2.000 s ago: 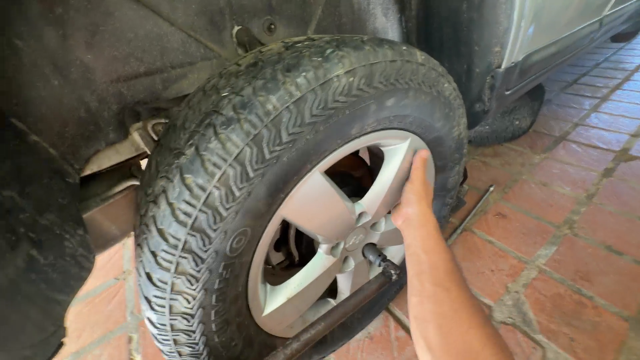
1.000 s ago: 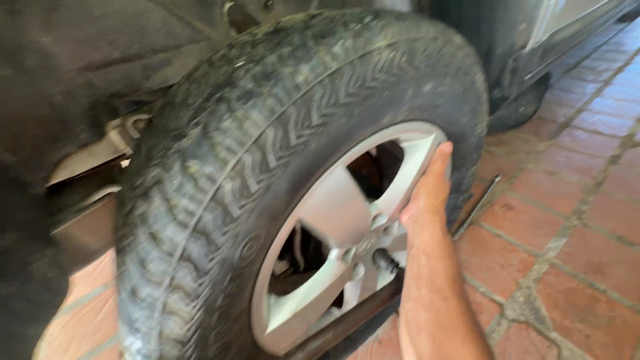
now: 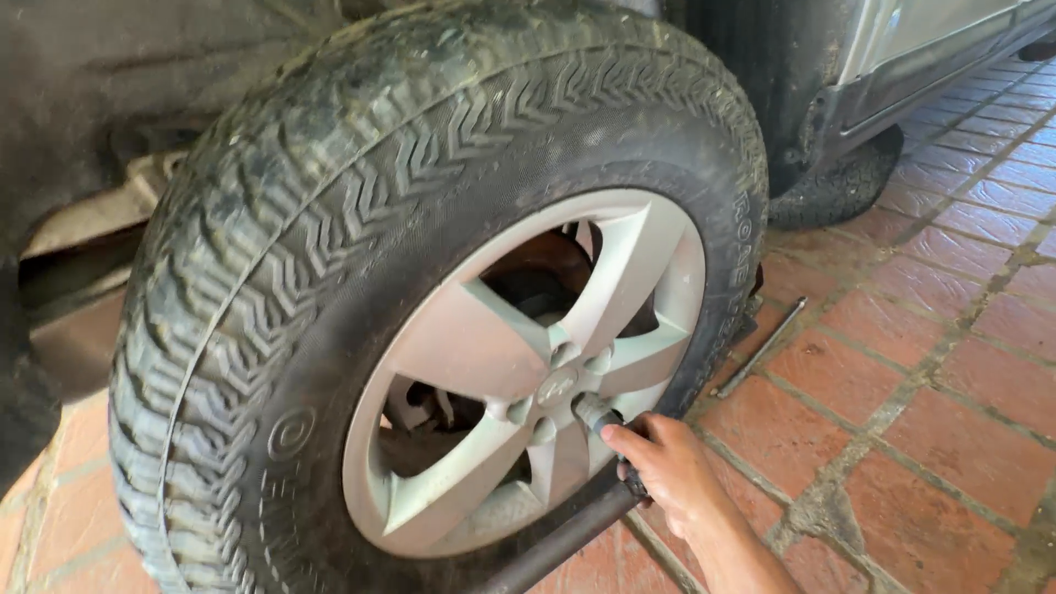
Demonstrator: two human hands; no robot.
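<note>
A car wheel with a silver five-spoke alloy rim [image 3: 470, 338] and a treaded rubber tire [image 3: 272, 239] fills the middle of the head view. My right hand [image 3: 660, 466] grips the head of a socket wrench [image 3: 631, 478] at the lower right of the hub. Its socket [image 3: 592, 409] sits at a lug hole beside the center cap [image 3: 558, 386]. From the hand a long dark metal bar [image 3: 561, 540] runs down and left across the tire's lower edge, out of view. My left hand is not in view.
A thin metal rod [image 3: 759, 346] lies on the terracotta tile floor [image 3: 924, 396] right of the wheel. The dark wheel well [image 3: 99, 74] surrounds the tire's top and left. Another tire [image 3: 841, 186] stands farther back, below the car's side sill [image 3: 907, 99].
My right hand has moved from the rim's right edge down to the wrench head at the hub and closed on it. The view has shifted.
</note>
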